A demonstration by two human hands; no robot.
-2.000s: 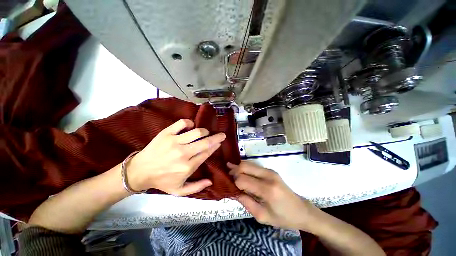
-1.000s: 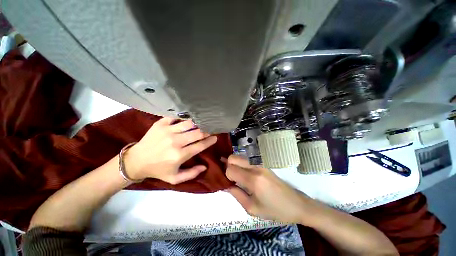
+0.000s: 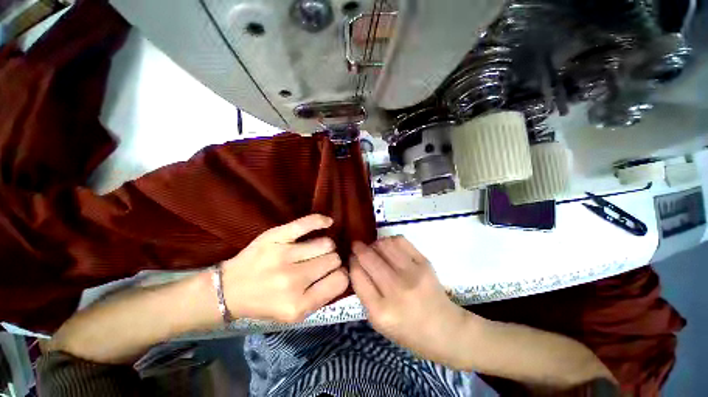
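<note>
The rust-brown ribbed garment piece (image 3: 256, 186) lies from the left across the machine bed, with its folded edge running under the presser foot (image 3: 341, 143). My left hand (image 3: 287, 271) grips the cloth near the table's front edge, fingers curled. My right hand (image 3: 400, 287) pinches the cloth's folded edge right beside it, below the foot. The fingertips of both hands are nearly touching. The white sewing machine head (image 3: 272, 62) fills the top. The needle tip is too small to make out.
Cream tension knobs (image 3: 491, 150) stick out right of the foot. A dark smartphone (image 3: 520, 211) and black thread snips (image 3: 616, 215) lie on the table at right. A printed scale (image 3: 543, 286) runs along the front edge. Rust-brown cloth (image 3: 621, 326) hangs below at right.
My head view has shifted back, so the foot shows again. My left hand has moved down the cloth towards the front edge and its fingers have curled. My right hand still holds the edge.
</note>
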